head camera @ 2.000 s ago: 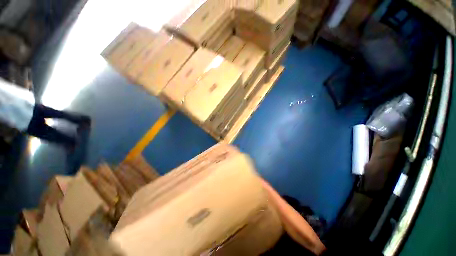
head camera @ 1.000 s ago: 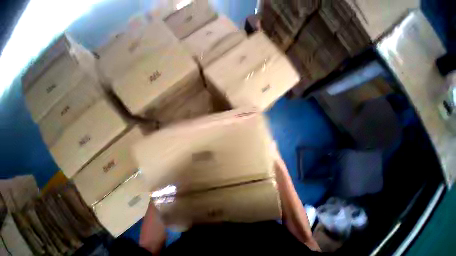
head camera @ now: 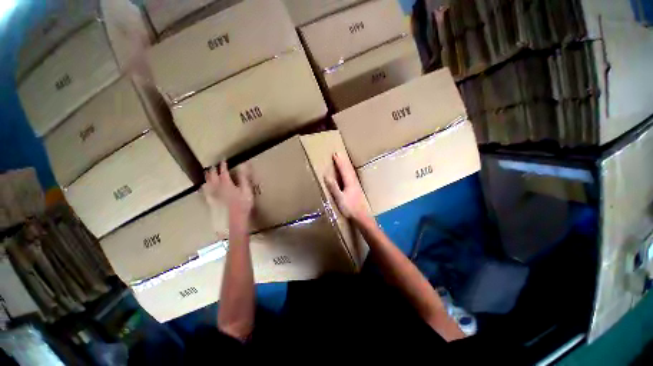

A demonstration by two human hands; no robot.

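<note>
A closed, taped carton (head camera: 286,250) printed AA10 stands in front of me, in the gap between a left carton (head camera: 154,243) and a right carton (head camera: 422,168). Shiny tape runs along its seam. My left hand (head camera: 230,191) lies on its upper left part near the left carton, fingers spread and slightly blurred. My right hand (head camera: 347,191) rests flat against its right side. Neither hand visibly grips an edge. The carton's underside is hidden.
More AA10 cartons (head camera: 250,114) are stacked behind and to the left. Piles of flattened cartons stand at the upper right (head camera: 530,71) and far left (head camera: 54,264). A dark chair-like object (head camera: 494,286) is on the blue floor at right. A green surface (head camera: 623,336) shows lower right.
The wearer has moved up to the stack. The carton, carried between both hands one second ago, now stands among the other cartons. Both hands have shifted onto its upper part and side.
</note>
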